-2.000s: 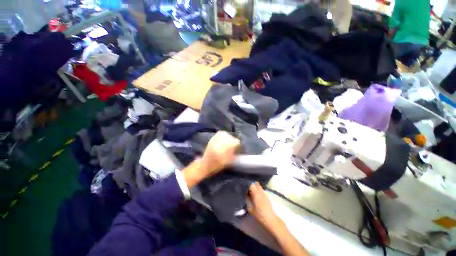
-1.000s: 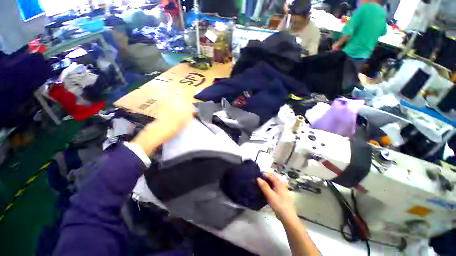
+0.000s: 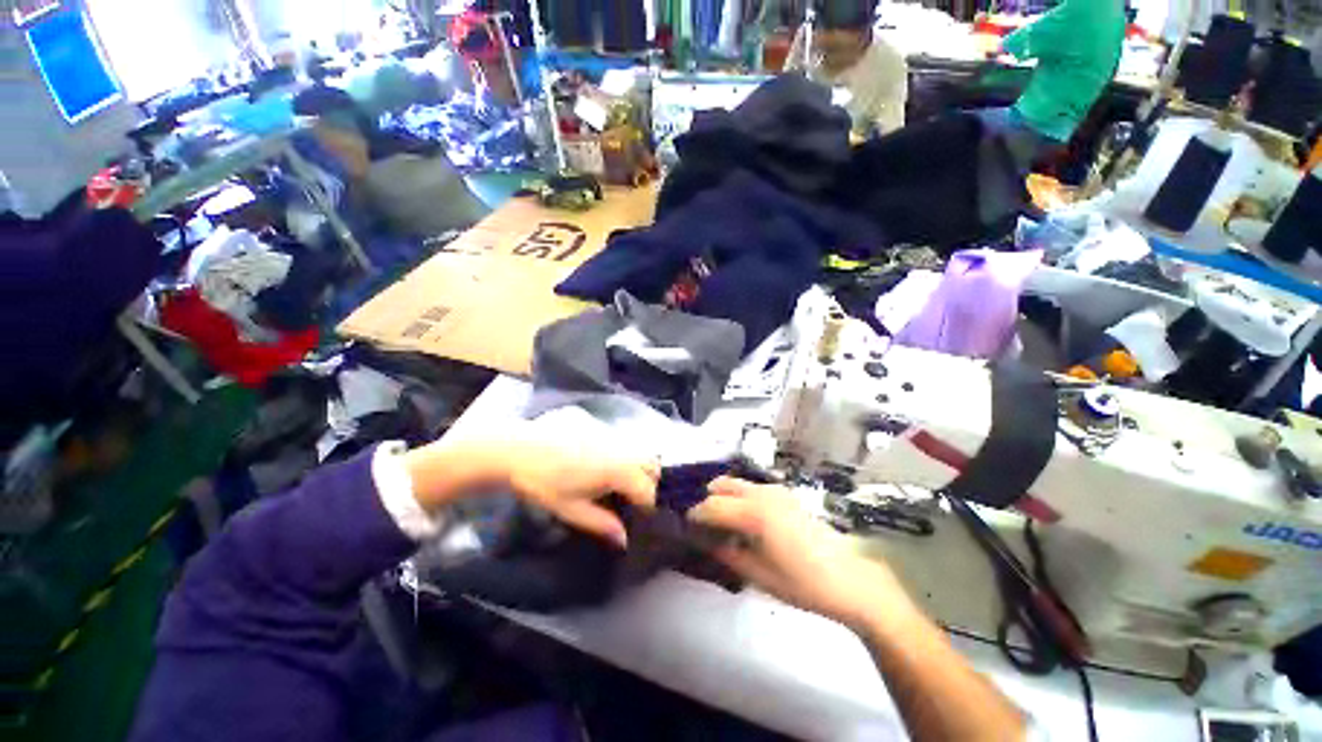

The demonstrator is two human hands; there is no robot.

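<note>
A dark garment piece (image 3: 558,568) lies bunched at the front of the white machine table, left of the needle area. A small navy piece (image 3: 693,487) lies between my hands. My left hand (image 3: 558,481) is on the cloth from the left, fingers bent over it. My right hand (image 3: 768,534) holds its right side close to the presser foot area. The cream-white sewing machine (image 3: 899,413) stands just right of the cloth. Grey cloth with a white part (image 3: 638,355) lies behind my hands. The fingertips are partly hidden in the dark cloth.
A cardboard sheet (image 3: 471,276) and a navy garment pile (image 3: 740,239) lie behind. Purple cloth (image 3: 969,302) lies behind the machine. Black-looped snips (image 3: 1037,631) are right of the needle. Two people are at the back. Cloth heaps (image 3: 276,428) are on the left.
My left hand has come down from the upper left to the cloth, beside my right hand. The spread grey and white panels are now bunched or turned over, with the dark cloth nearer the needle.
</note>
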